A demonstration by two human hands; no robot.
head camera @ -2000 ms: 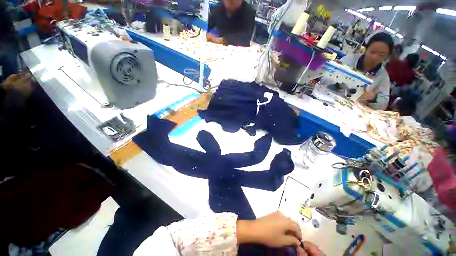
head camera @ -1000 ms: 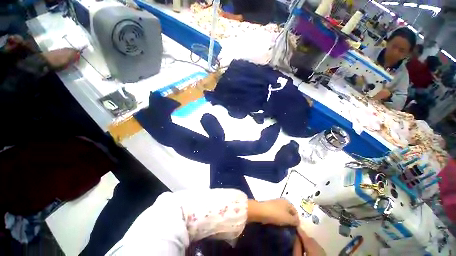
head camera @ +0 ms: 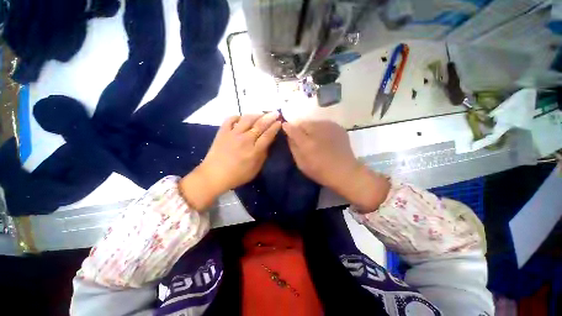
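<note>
A navy garment piece (head camera: 285, 179) hangs from both hands over the table's front edge, its top end close to the needle area. My left hand (head camera: 237, 151) pinches it from the left with fingertips together. My right hand (head camera: 323, 151) pinches it from the right. The fingertips nearly meet just in front of the sewing machine (head camera: 302, 37), whose head is blurred. Glare hides the needle and presser foot. More linked navy pieces (head camera: 117, 139) lie spread to the left.
Thread snips (head camera: 391, 80) lie right of the machine head. Beyond them are a dark-handled tool (head camera: 454, 83), brass-coloured pieces (head camera: 480, 117) and a crumpled white scrap (head camera: 508, 120). A ruler strip (head camera: 425, 162) runs along the front edge. Blue tape (head camera: 24, 123) is at the far left.
The view has swung down and right to the machine. Both hands now show fully at the machine head with the navy piece between them. The other workers are out of view.
</note>
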